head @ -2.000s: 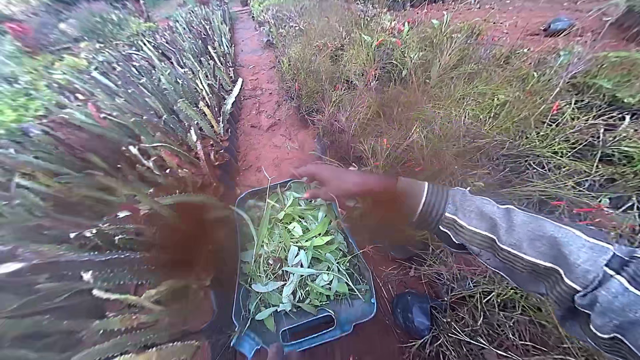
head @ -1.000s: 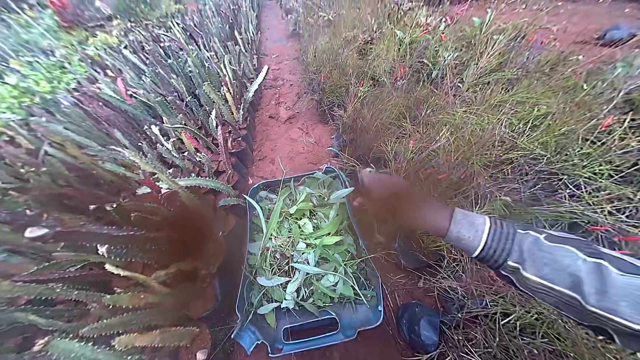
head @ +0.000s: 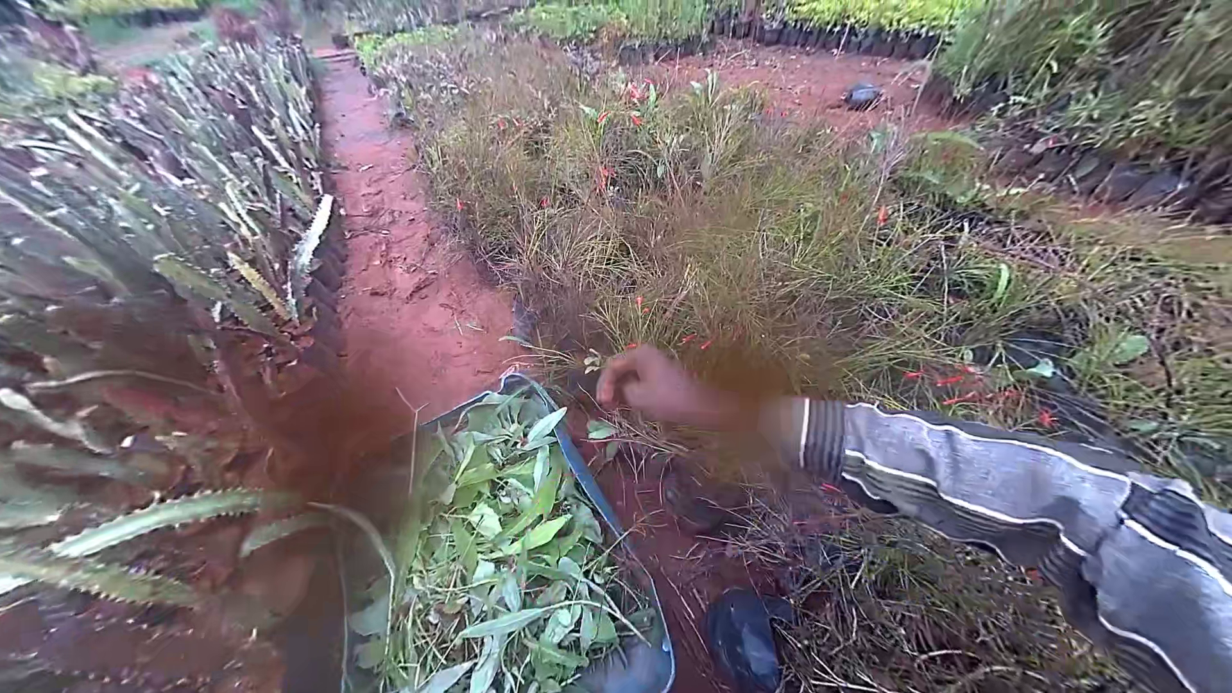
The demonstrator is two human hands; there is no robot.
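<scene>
My right hand (head: 654,383), in a grey striped sleeve, is right of the upper end of a blue plastic container (head: 589,481). Its fingers are curled near small leafy stems (head: 593,362) at the edge of the grassy bed; whether they grip a stem cannot be made out. Pulled leaves and thin stems (head: 515,525) fill the container, which lies on red soil at the bottom. My left hand is not in view. Brown smears blur parts of the picture, including my right wrist.
Spiny succulents (head: 221,231) in dark bags line the left of a red dirt path (head: 385,260). Grassy plants with red flowers (head: 693,241) cover the right. A dark bag (head: 746,635) lies right of the container. Farther back are a dark object (head: 862,95) on bare soil and rows of bagged seedlings (head: 818,38).
My right hand has moved from over the leaves to beside the container's upper right corner. The view has tilted up, and the container's near handle is out of sight.
</scene>
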